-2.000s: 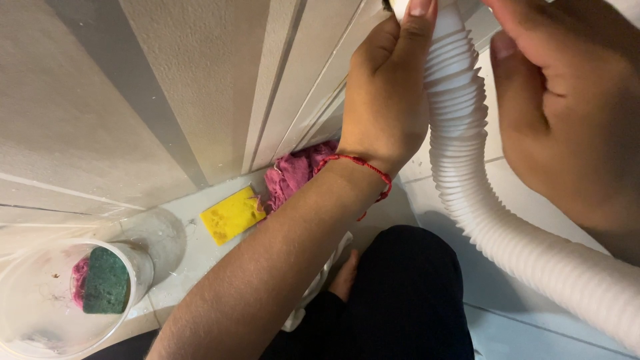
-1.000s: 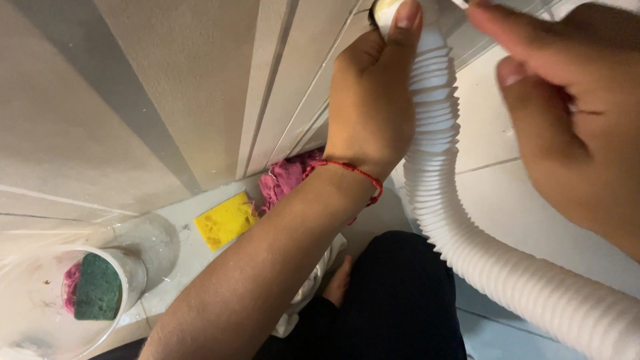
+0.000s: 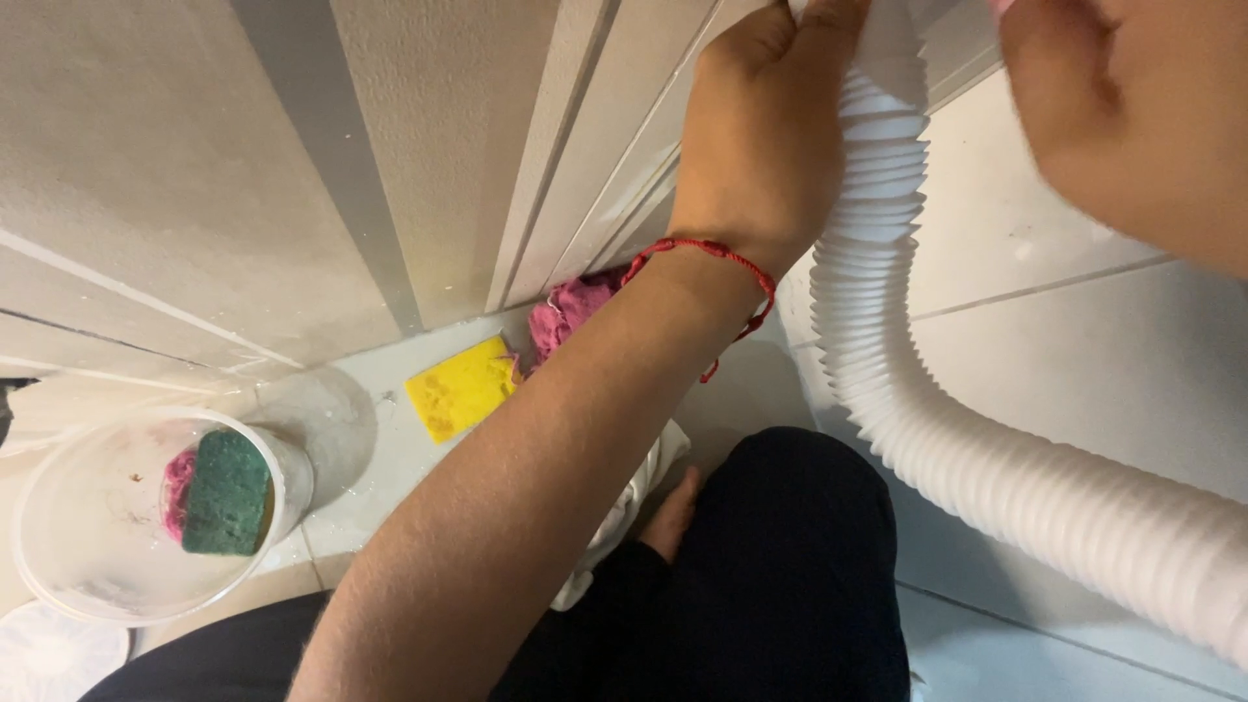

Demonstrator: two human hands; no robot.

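Observation:
My left hand, with a red cord bracelet at its wrist, grips the upper part of a white corrugated flexible hose near the top edge of the view. From there the hose bends down and out to the right. My right hand is blurred and cut off at the upper right, beside the hose with a gap between them; its fingertips are out of view, so what it holds cannot be told. The hose's upper end is also cut off by the frame.
A clear plastic tub at left holds a green scouring sponge and something pink. A yellow sponge and a pink cloth lie on the tiled floor by the wall. A whitish cloth lies beside my knee.
The hose's upper end and my right fingertips, partly in view a second ago, are now beyond the top edge. My left hand has stayed on the hose.

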